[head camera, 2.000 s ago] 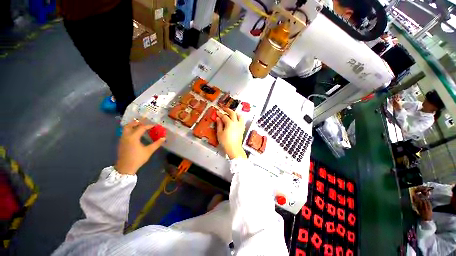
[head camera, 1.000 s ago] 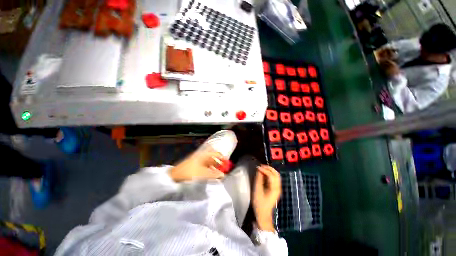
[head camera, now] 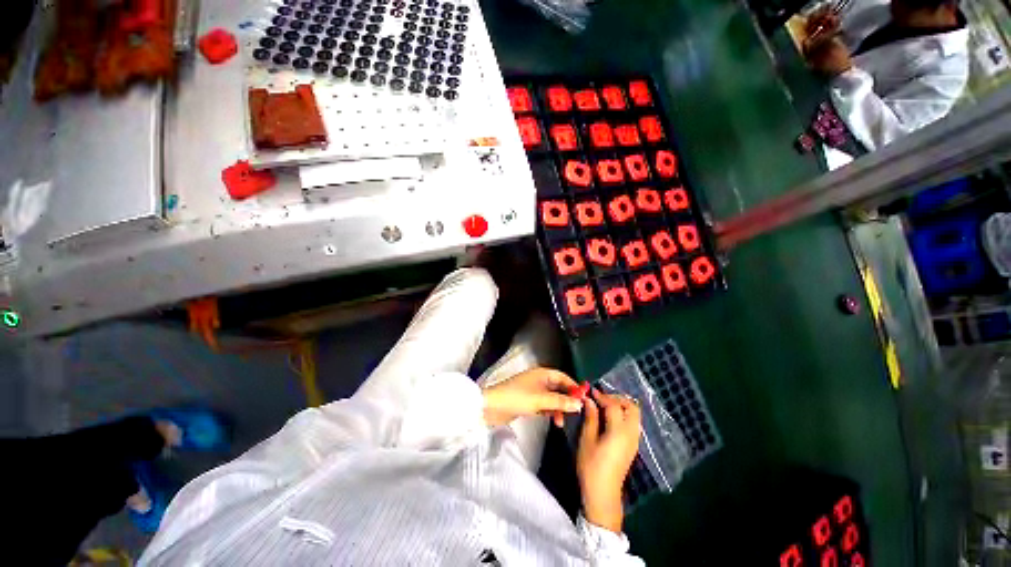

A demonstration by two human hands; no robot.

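Observation:
A red housing (head camera: 581, 391) shows between the fingertips of both hands, above the worker's lap at the bench edge; only a small part of it is seen. My left hand (head camera: 534, 395) grips it from the left. My right hand (head camera: 610, 433) has its fingertips against the housing's right side; whether it holds a small part is hidden. Just right of the hands, an insert tray (head camera: 680, 390) of black discs lies on the green bench, partly covered by a clear plastic bag (head camera: 656, 426).
A black blister tray (head camera: 562, 318) of red housings lies on the green bench (head camera: 765, 366). The white machine table (head camera: 366, 238) carries a perforated plate (head camera: 427, 131), a fixture block (head camera: 287, 117) and two loose red housings (head camera: 247, 179). Another person (head camera: 904, 78) sits across the bench.
The view has turned right and down. Both hands have left the machine table and come together at the red housing beside the insert tray. The right hand no longer touches the fixtures.

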